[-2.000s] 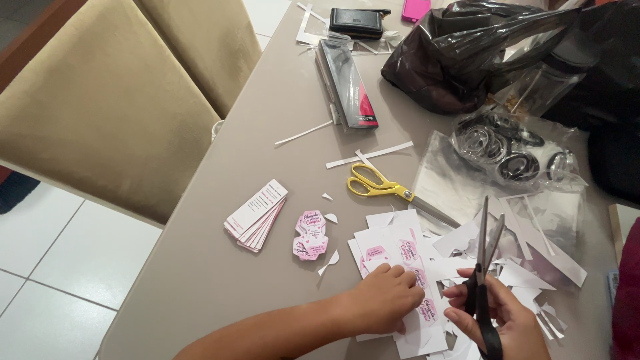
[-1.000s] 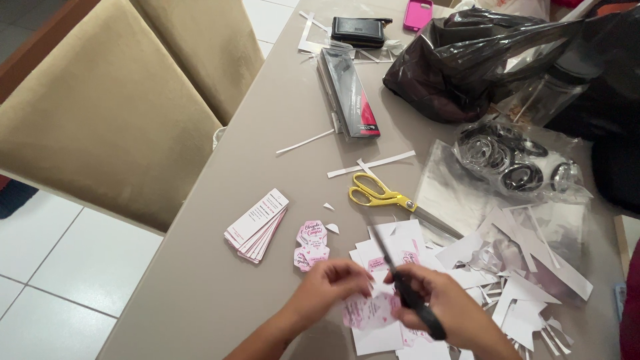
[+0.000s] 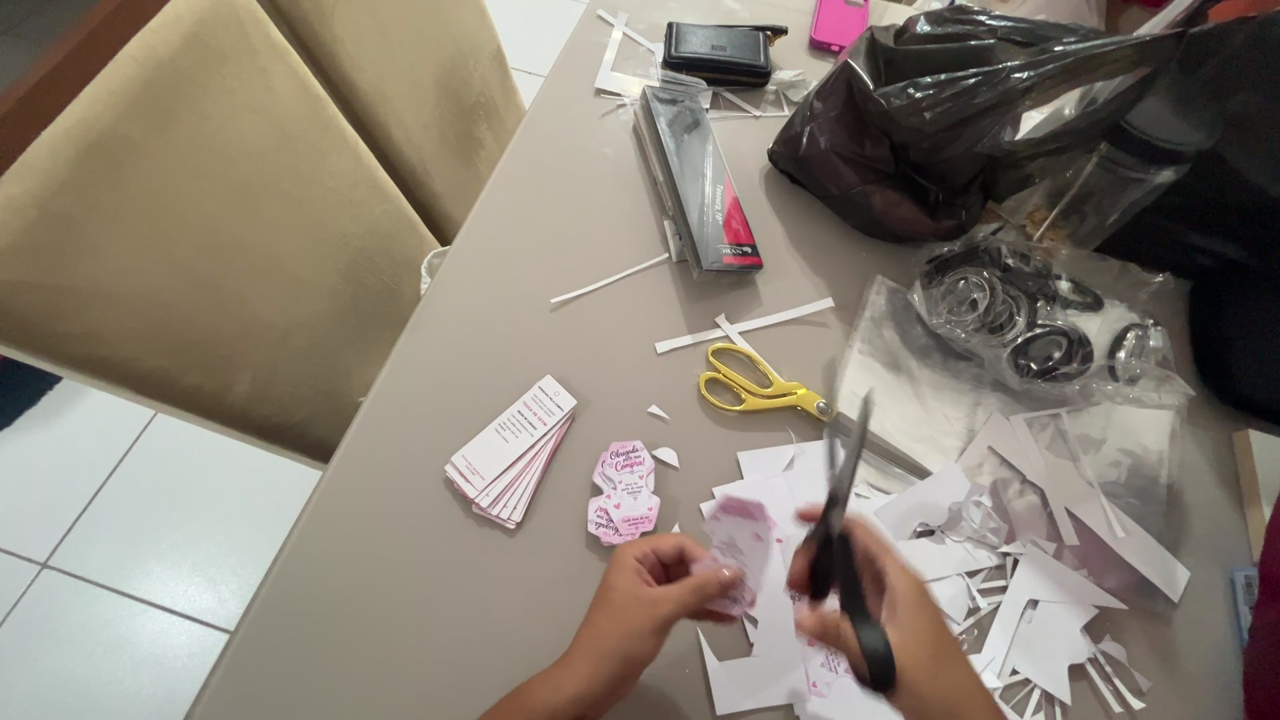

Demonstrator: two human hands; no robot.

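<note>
Between the thumb and fingers of my left hand [image 3: 650, 610] is a pink printed paper tag [image 3: 738, 545], somewhat blurred. My right hand [image 3: 880, 610] grips black-handled scissors [image 3: 846, 500], blades pointing up and apart from the tag. Just beyond my left hand lie cut pink tags [image 3: 625, 490] in a small overlapping pile. Farther left a fanned stack of narrow printed cards [image 3: 515, 450] rests on the table. White paper sheets and offcuts [image 3: 1040, 620] spread beneath and to the right of my right hand. Yellow-handled scissors [image 3: 765, 388] lie beyond both hands.
A clear plastic bag of black and clear rings [image 3: 1040, 310] sits at the right, near a black plastic bag [image 3: 900, 130]. Toward the far side are a scissors box [image 3: 700, 185], a black wallet [image 3: 718, 52] and a pink phone case [image 3: 838, 24]. Beige chairs [image 3: 200, 220] stand along the left edge.
My left hand has come off the paper sheets, where it lay two seconds ago, and now holds a pink tag. The right hand's scissors, at the paper a second ago, are now apart from it.
</note>
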